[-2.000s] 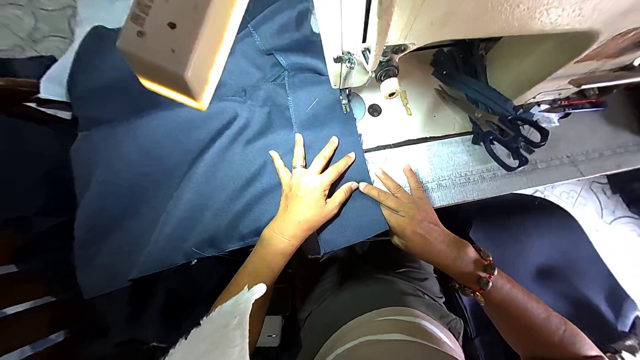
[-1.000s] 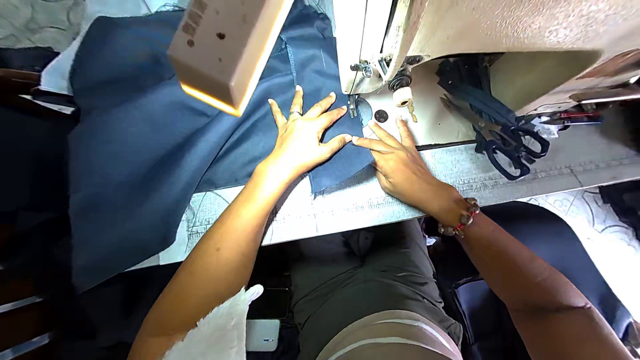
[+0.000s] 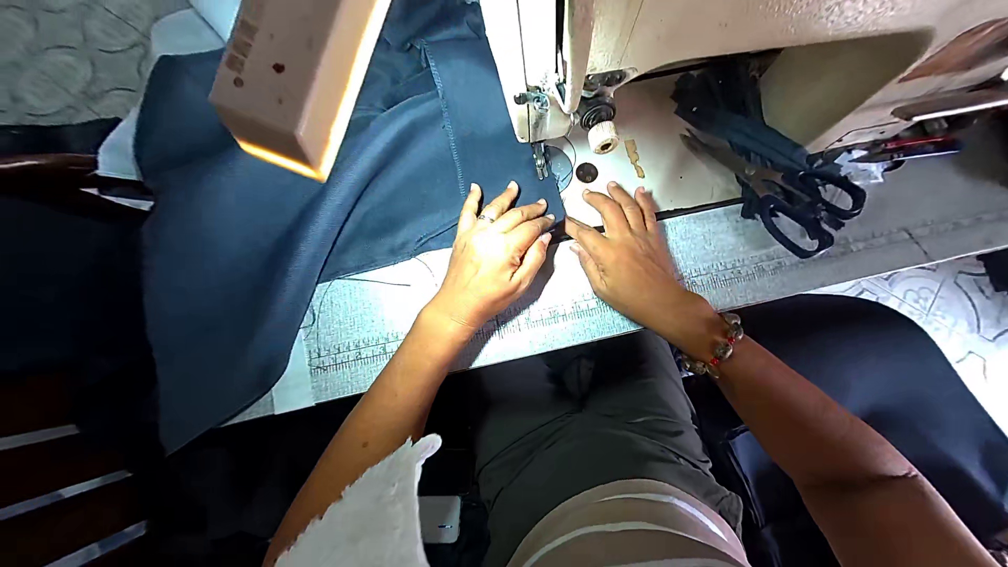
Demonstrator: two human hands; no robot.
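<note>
Dark blue fabric (image 3: 394,173) with a stitched seam lies beneath the presser foot (image 3: 540,161) of a sewing machine (image 3: 709,31). My left hand (image 3: 496,252) rests flat on the fabric's near edge, fingers spread a little, a ring on one finger. Just right of it, my right hand (image 3: 626,256) lies on the machine bed beside the fabric's right edge; its index fingertip is at that edge. Whether that fingertip touches the cloth, I cannot tell. Neither hand is closed around anything.
Scissors with dark handles (image 3: 803,205) and dark cloth scraps (image 3: 728,118) lie on the right of the bed. A beige lamp-like housing (image 3: 291,71) hangs over the fabric at upper left. Ruler markings (image 3: 551,315) run along the table's front edge.
The fabric has moved away from me, up past the presser foot, baring the ruled table edge. My hands have moved from the table's front edge toward the machine.
</note>
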